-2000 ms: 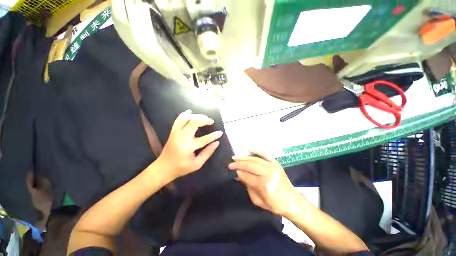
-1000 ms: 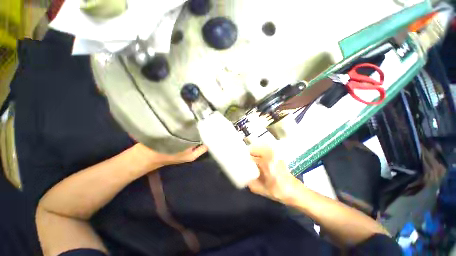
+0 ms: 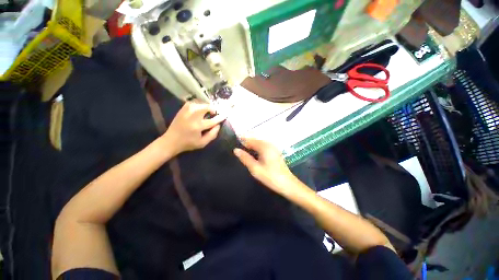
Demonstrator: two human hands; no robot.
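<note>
The black garment body (image 3: 109,109) lies over the left of the table and my lap, with a brown seam strip (image 3: 183,191) running down it. My left hand (image 3: 192,127) presses the cloth just below the needle area, fingertips near the presser foot (image 3: 223,92). My right hand (image 3: 263,163) pinches the black cloth edge at the table's front, thumb and fingers together. The cream sewing machine (image 3: 180,54) stands above both hands. The needle itself cannot be made out.
Red-handled scissors (image 3: 367,82), a thin black tool (image 3: 301,108) and a brown cut piece (image 3: 287,85) lie right of the needle. A yellow basket (image 3: 44,49) is upper left. A black crate (image 3: 418,115) and black pieces with brown strips (image 3: 383,191) are at right.
The view leaned in close over the machine head, then moved back. My left hand, partly hidden behind the head a second ago, shows again near the presser foot. The right hand still grips the cloth edge.
</note>
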